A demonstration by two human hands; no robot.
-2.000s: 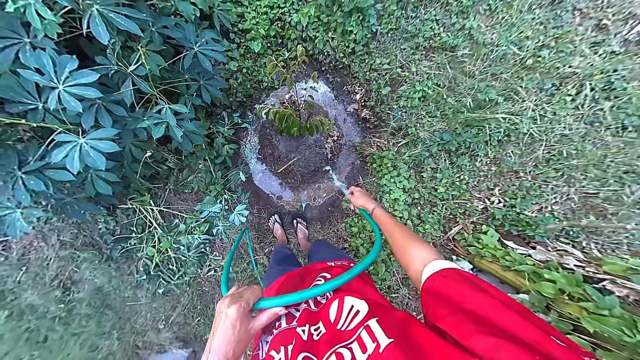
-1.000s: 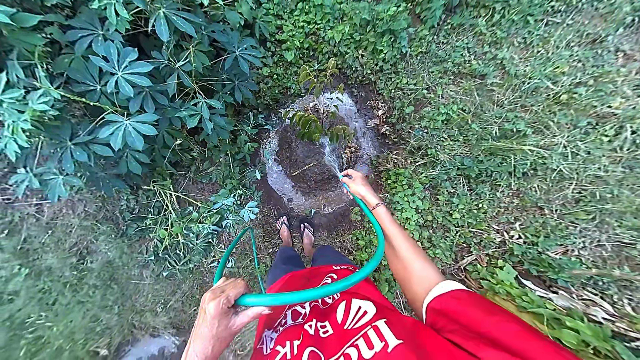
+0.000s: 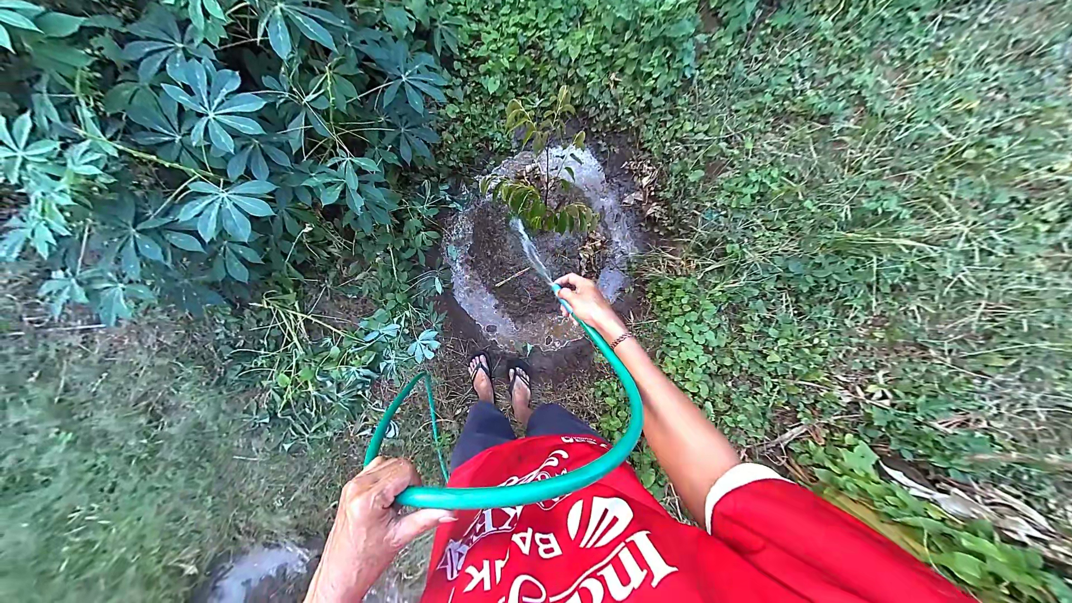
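Note:
A green garden hose (image 3: 615, 456) curves in front of the red shirt. My right hand (image 3: 584, 300) grips it near its outlet end, and a stream of water (image 3: 532, 251) runs from there toward the young plant. Farther back along the hose, my left hand (image 3: 377, 507) holds it at the lower left, thumb along its underside. The small leafy sapling (image 3: 546, 197) stands in a soil mound (image 3: 502, 243) with a ring of water (image 3: 477, 306) around it. Behind my left hand the hose loops and hangs toward the ground.
My feet in flip-flops (image 3: 519, 377) stand at the near edge of the wet ring. Broad-leaved shrubs (image 3: 222, 201) fill the upper left. Grass and weeds (image 3: 837, 251) cover the right side, with dry leaves (image 3: 963, 507) at the lower right. Another puddle (image 3: 260, 574) lies at the lower left.
The water stream, earlier short and near the mound's right side, now points up and left toward the sapling's base. Both hands keep hold of the hose. The view has shifted somewhat.

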